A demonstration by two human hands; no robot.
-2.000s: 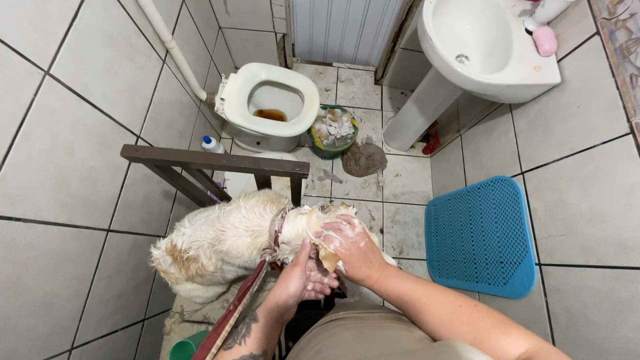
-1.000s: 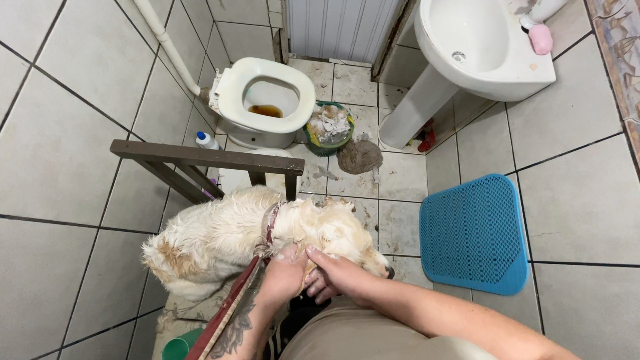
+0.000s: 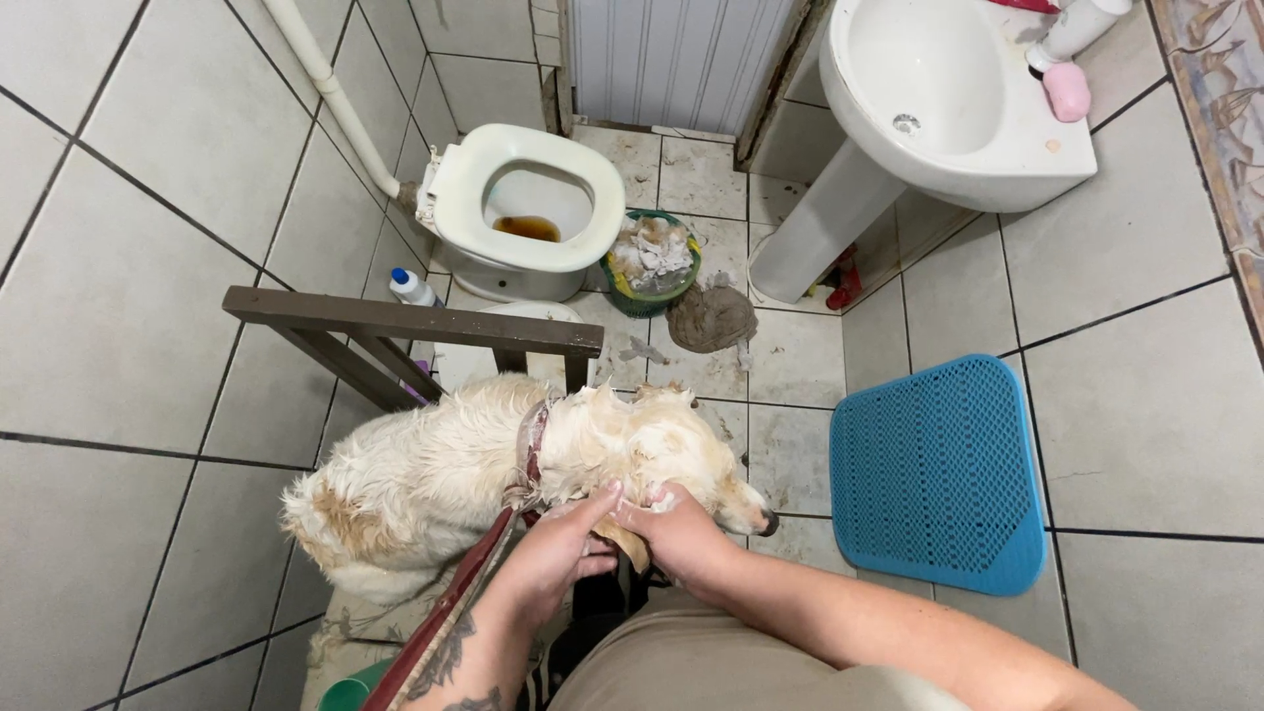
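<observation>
A wet, cream-coloured dog (image 3: 434,464) stands below me, its head pointing right and its dark nose at the far end. My left hand (image 3: 570,543) and my right hand (image 3: 676,528) meet at the dog's near ear (image 3: 624,543), with thumbs on top and the ear flap between them. Whitish lather shows on my right hand. Around the dog's neck is a red collar (image 3: 533,444). A red leash (image 3: 449,602) runs from it down past my left forearm.
A brown wooden frame (image 3: 415,323) stands behind the dog. Beyond are a toilet (image 3: 528,197), a full waste basket (image 3: 652,265), a grey-brown rag (image 3: 711,318) and a pedestal sink (image 3: 923,89). A blue perforated mat (image 3: 938,474) leans at the right wall. A green container (image 3: 354,689) is at the bottom.
Two seconds ago my right hand lay on top of the dog's head; it has since come down to the near ear beside my left hand. More of the dog's face and snout shows now.
</observation>
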